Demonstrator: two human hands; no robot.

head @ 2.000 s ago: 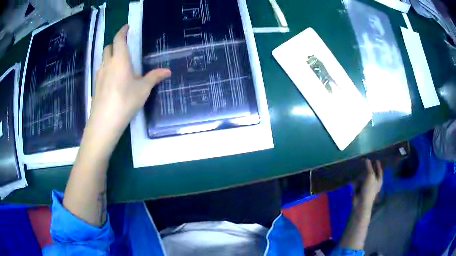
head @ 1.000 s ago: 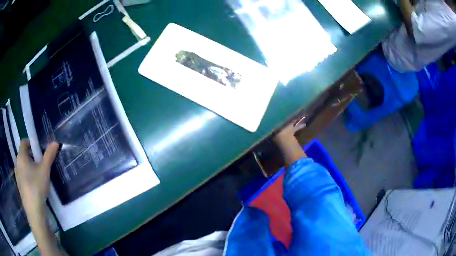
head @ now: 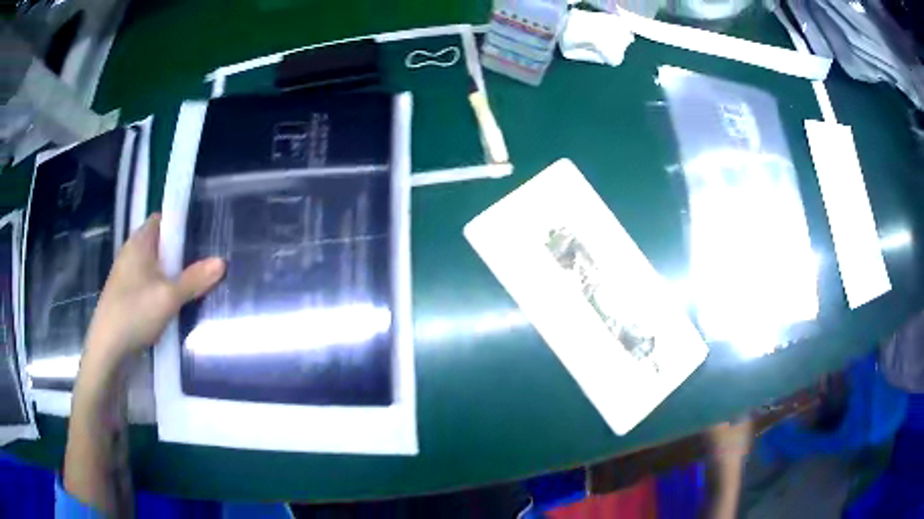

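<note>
A glossy black printed sheet [head: 294, 243] lies on a white backing sheet [head: 294, 426], with a strong lamp reflection across its lower part. My left hand [head: 147, 294] lies at their left edge, thumb on the black sheet and fingers spread on the white border, holding nothing. A white card [head: 527, 243] with rounded corners and a dark green-gold patch lies tilted on the green tabletop, right of the sheet. My right hand [head: 727, 456] is blurred below the table's front edge, beside a brown drawer-like thing [head: 648, 468]; its fingers cannot be made out.
More black sheets [head: 76, 253] lie at far left. A white tape frame [head: 461, 175] holds a black block [head: 329, 66], a white loop [head: 433, 58] and a pale stick [head: 487, 127]. Labelled bottles [head: 524, 41] and tissue [head: 596, 38] stand behind. A clear sheet [head: 745, 203] and white strip [head: 849, 213] lie right.
The view has swung left, then back right and up, so the bottles now show. My left hand remains at the black sheet's left edge; my right hand remains below the table edge.
</note>
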